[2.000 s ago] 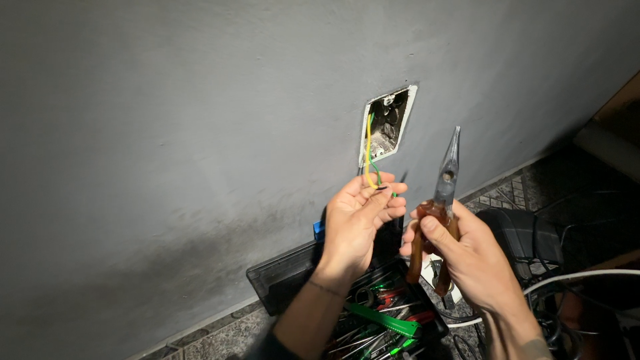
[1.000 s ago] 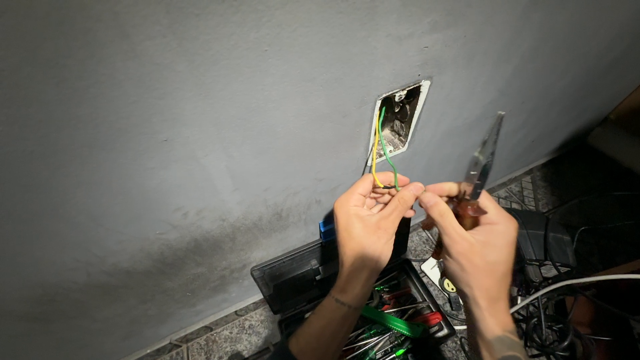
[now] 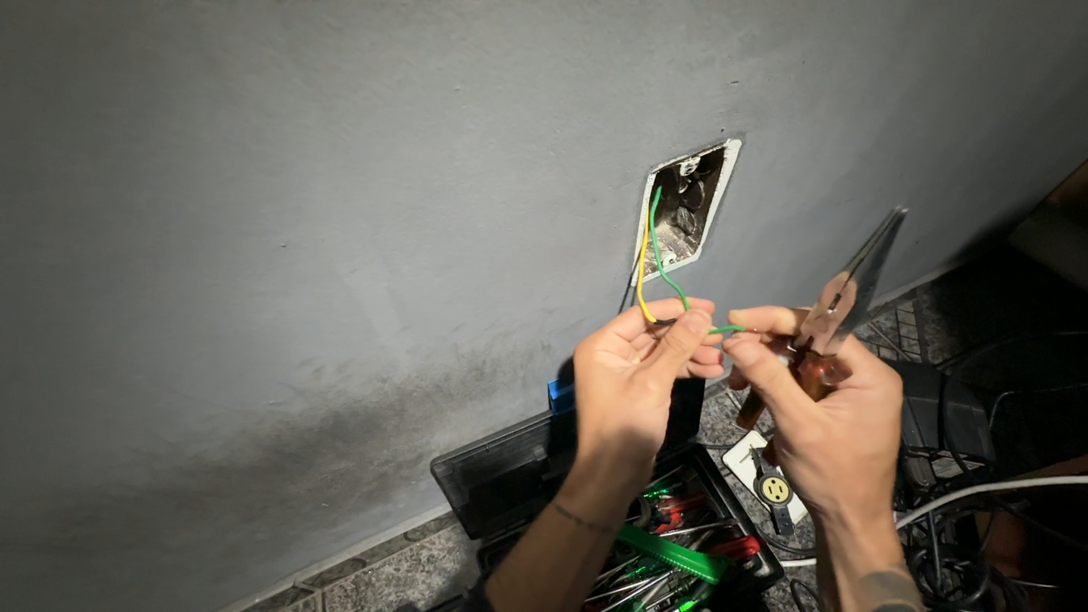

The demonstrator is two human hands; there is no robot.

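An open metal electrical box [image 3: 687, 217] sits in the grey wall, and a green wire [image 3: 667, 276] and a yellow wire [image 3: 642, 276] come out of it. My left hand [image 3: 637, 365] pinches the green wire between thumb and fingers; the yellow wire ends in a dark section by the same fingers. My right hand [image 3: 816, 408] holds long-nose pliers [image 3: 837, 306] with reddish-brown handles, jaws pointing up and away. Its thumb and index finger are at the green wire's free end, just right of my left fingertips.
Below the hands lies an open black toolbox [image 3: 501, 463] with screwdrivers and a green tool [image 3: 671, 552]. A socket outlet [image 3: 773, 490] on a white plate is on the floor beside it. Black cables and a white cable [image 3: 986, 486] lie at the right.
My right hand has come in from the right to the green wire beside my left fingers, pliers still in it. The green and yellow wires now stand further apart.
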